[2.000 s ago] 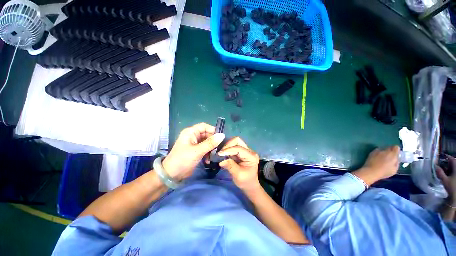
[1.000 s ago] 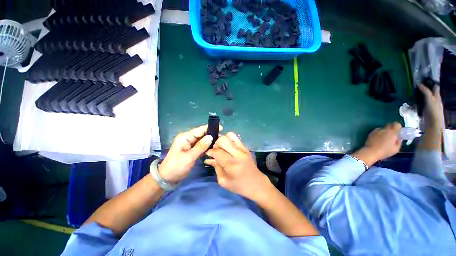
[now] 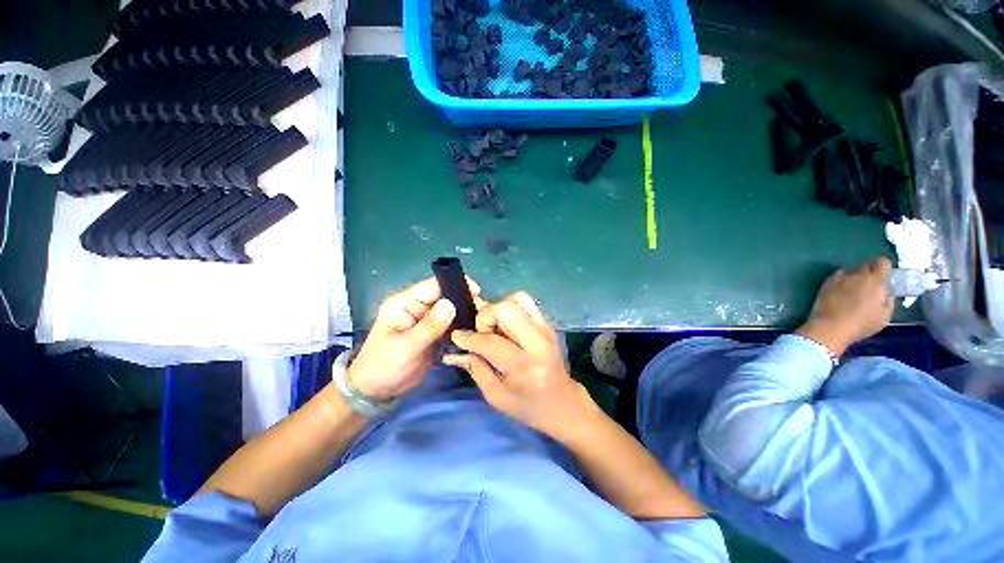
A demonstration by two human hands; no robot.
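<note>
A matt black housing (image 3: 455,293) stands nearly upright between my two hands, in front of my body at the bench's front edge. My left hand (image 3: 403,339) grips its side with thumb and fingers. My right hand (image 3: 515,357) has its thumb and fingertips at the housing's lower end; whether it holds an insert there is hidden by the fingers. A small heap of dark inserts (image 3: 481,157) lies on the green bench ahead, with one single insert (image 3: 498,245) nearer me. A loose black housing (image 3: 595,159) lies right of the heap.
A blue basket (image 3: 556,111) of inserts stands at the back. Nested black assemblies (image 3: 165,225) lie on a white sheet (image 3: 198,302) at left, by a fan (image 3: 30,113). A neighbour's hand (image 3: 857,300) holds a white wipe (image 3: 913,255) near black housings (image 3: 857,178) and a clear bag (image 3: 945,209).
The view has shifted, so the bench things sit further left. The housing has tilted slightly left and my right hand has moved to its lower end. The neighbour has more black parts in the pile.
</note>
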